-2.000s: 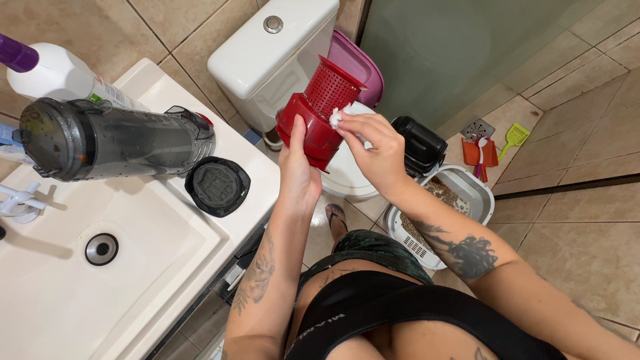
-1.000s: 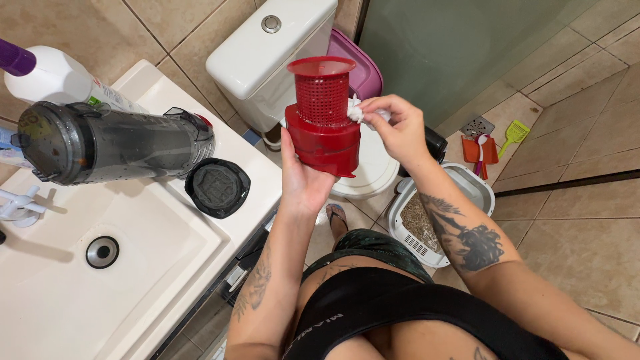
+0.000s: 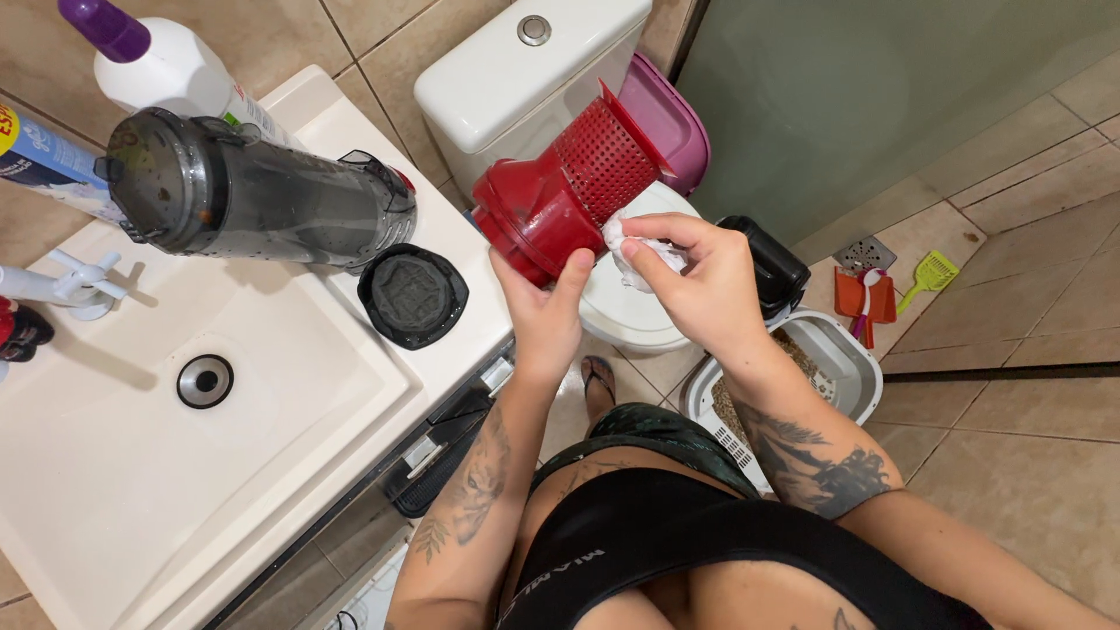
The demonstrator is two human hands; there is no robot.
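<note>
My left hand [image 3: 544,319] grips the solid end of a red plastic vacuum filter housing [image 3: 547,210] from below, its perforated part tilted up to the right. Between the fingertips of my right hand [image 3: 704,271] is a crumpled white paper or cloth wad [image 3: 634,254], touching or close beside the housing. A dark translucent vacuum dust container [image 3: 289,206] lies on its side along the sink counter. Near its end, a black square-edged filter or cap [image 3: 413,296] rests on the counter's edge.
The white sink [image 3: 289,437] with its tap [image 3: 79,284] is at left, a white bottle with purple cap [image 3: 166,66] behind. The toilet tank [image 3: 516,74] stands ahead. On the floor are a grey litter tray [image 3: 862,372], a black bin [image 3: 770,267] and scoops [image 3: 932,271].
The red housing has gone from nearly upright to tilted toward the right. My right hand stays by its side with the white wad.
</note>
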